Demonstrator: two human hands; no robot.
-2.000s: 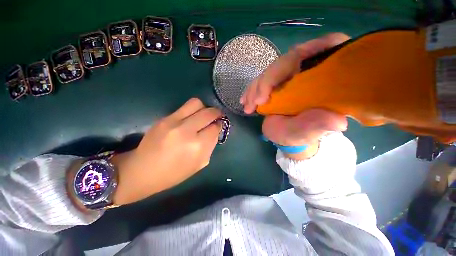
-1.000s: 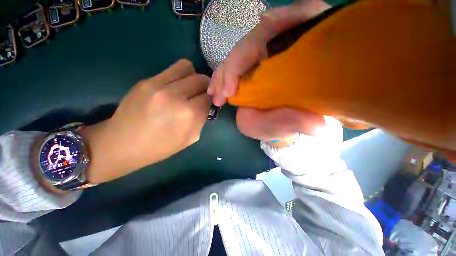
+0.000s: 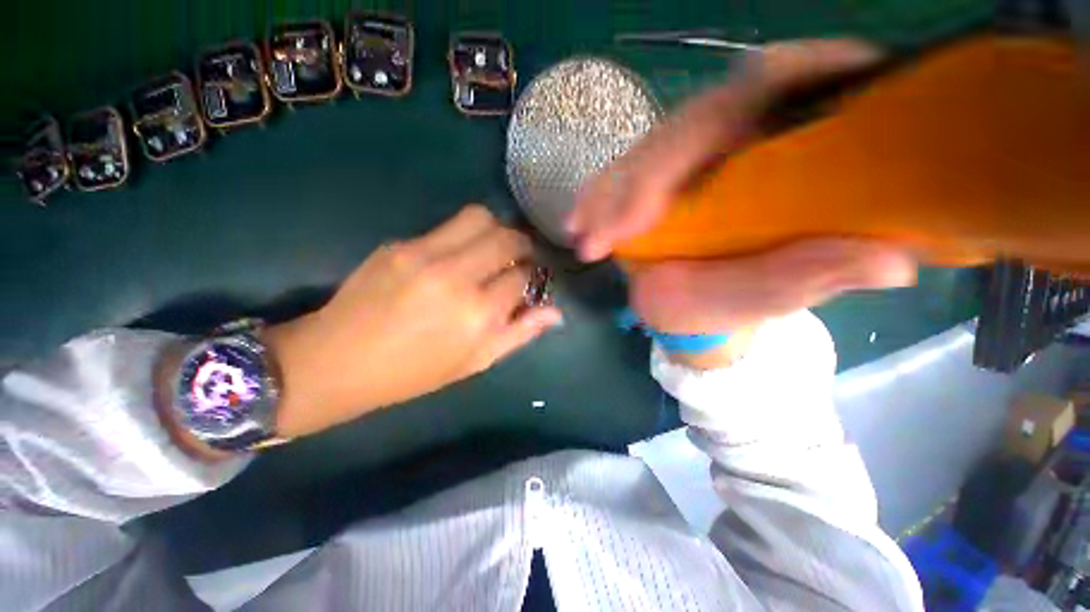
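My left hand (image 3: 448, 293) holds a small watch case (image 3: 538, 285) by its fingertips, mostly hidden by the fingers. My right hand (image 3: 717, 203) is blurred and grips the orange electric screwdriver (image 3: 885, 167), whose narrow front end points toward the round screw tray (image 3: 580, 126). The screwdriver's tip is not clear. The right fingers overlap the tray's lower right side. The tray is dotted, with a mass of silvery grains on its far half. A single open watch case (image 3: 483, 74) lies left of the tray.
A curved row of several watch cases (image 3: 233, 84) lies at the far left. Thin silver tweezers (image 3: 690, 40) lie beyond the tray. A small white scrap (image 3: 538, 404) lies nearer me. Black ribbed trays (image 3: 1016, 317) stand at the right edge, with blue items (image 3: 950, 568) below.
From one second ago, the view has shifted, showing the full row again. The screwdriver's front end has moved away from the held case toward the tray, and more of the case shows.
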